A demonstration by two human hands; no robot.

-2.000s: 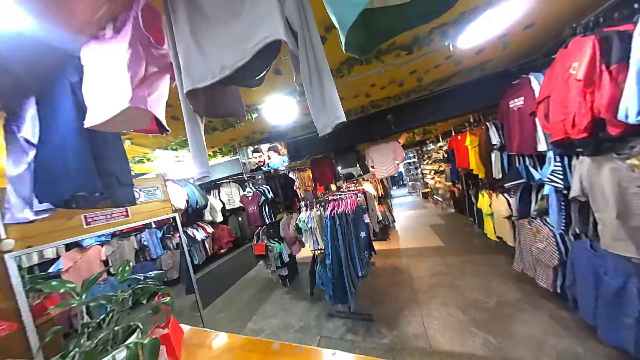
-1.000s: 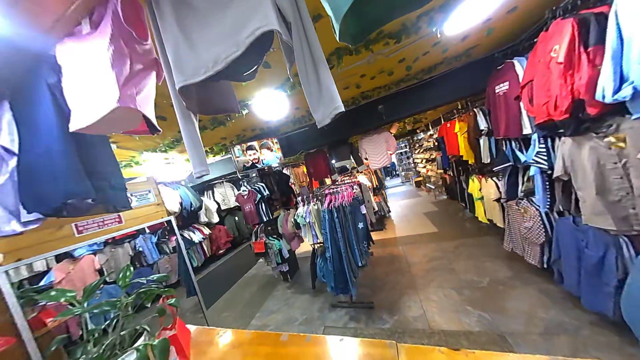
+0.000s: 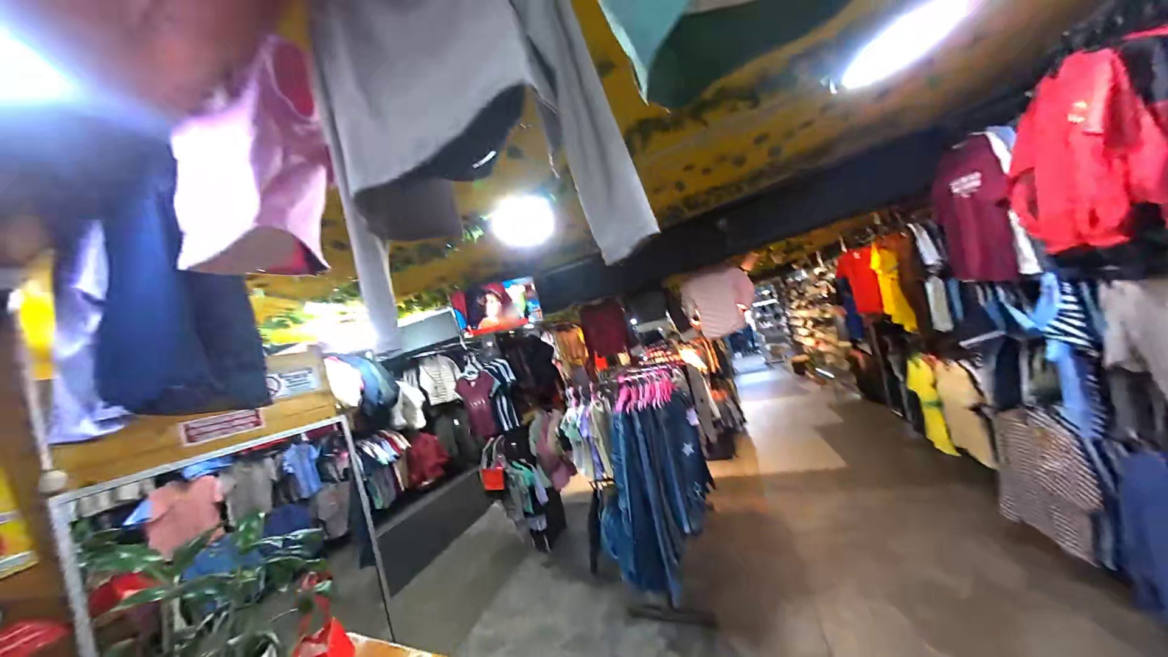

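Observation:
Neither my left hand nor my right hand can be made out. A blurred pinkish-brown shape (image 3: 173, 41) fills the top left corner; I cannot tell what it is. Overhead hang a grey long-sleeved top (image 3: 429, 100), a pink top (image 3: 251, 173) and dark blue garments (image 3: 151, 301). Mid-view, blue jeans (image 3: 648, 484) hang from pink hangers (image 3: 648, 388) on a floor rack. Along the right wall are a red jacket (image 3: 1077, 155), a maroon T-shirt (image 3: 975, 214) and a checked garment (image 3: 1049, 484).
A leafy green plant (image 3: 219, 584) and a red object (image 3: 324, 639) stand at the lower left, before a metal-framed mirror or opening (image 3: 365, 511). The corner of a wooden surface (image 3: 388, 648) shows at the bottom. A grey-brown floor (image 3: 839, 557) runs between the racks, and a lit screen (image 3: 497, 306) hangs behind.
The view has shifted, and most of the wooden surface along the bottom has left it. A blue shape at the right edge one second ago is out of view. The screen's picture has changed.

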